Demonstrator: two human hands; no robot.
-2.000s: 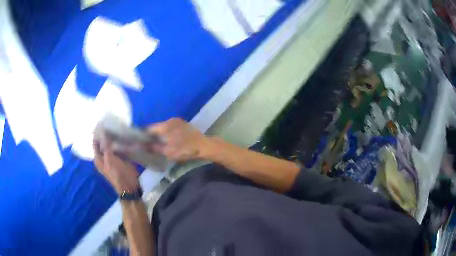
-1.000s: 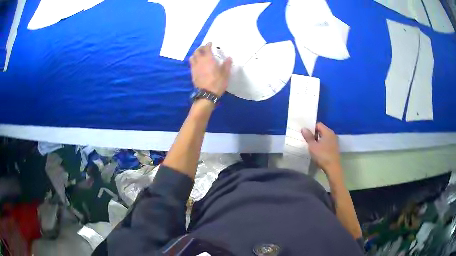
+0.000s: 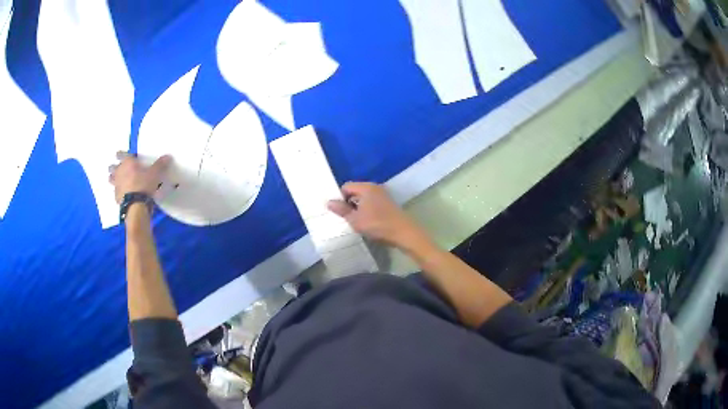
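Observation:
The rectangular pattern piece [image 3: 307, 172] is a white strip lying across the near edge of the blue fabric [image 3: 363, 104]. My right hand [image 3: 371, 212] grips its right edge between thumb and fingers. My left hand [image 3: 137, 177], with a dark wristband, rests with fingers spread on the left edge of the round-edged white pattern piece [image 3: 215, 180]. That piece has a pointed top left and a thin line across it. A white piece with a pointed lower end [image 3: 275, 56] lies just above the strip's top end.
Paired body panels [image 3: 443, 48] lie at the upper right with a narrow blue gap. Long white panels [image 3: 88, 88] lie at the left. The underlay paper [image 3: 511, 116] runs along the fabric's near edge, beside the pale-green table edge [image 3: 551, 156]. Scraps [image 3: 654, 212] litter the floor at right.
The view has turned, so the table edge now slants up to the right. Both hands keep about the same places on the round-edged piece and the strip as one second ago.

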